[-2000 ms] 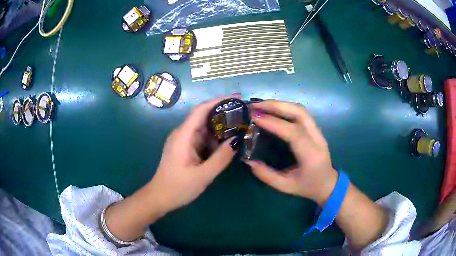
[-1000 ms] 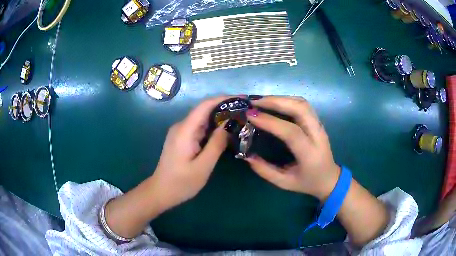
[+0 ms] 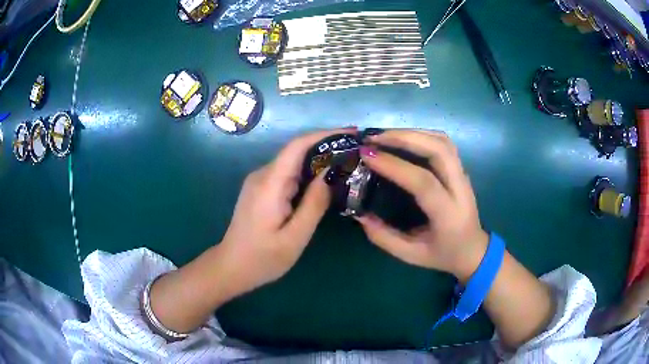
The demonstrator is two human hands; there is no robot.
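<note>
My left hand (image 3: 274, 206) holds a round black back cover (image 3: 331, 153) with gold patches inside, its thumb pressed into the open side. My right hand (image 3: 427, 199) holds a silver-rimmed watch case (image 3: 356, 188) on edge, its fingertips on the rim. The two parts meet at an angle between my hands, above the mat. Fingers hide much of both parts, and I cannot tell if a flex cable joins them.
Several round internal modules (image 3: 235, 107) lie behind my left hand, beside a striped adhesive sheet (image 3: 356, 53). Black tweezers (image 3: 484, 53) lie behind right. Weighted watch parts (image 3: 610, 200) stand at right. Ring-shaped cases (image 3: 60, 134) stand at left. A blue wrist strap (image 3: 481, 277) is on my right wrist.
The black cover has tilted, so less of its inside shows, and my left thumb has moved further in. The bench items have shifted slightly in view.
</note>
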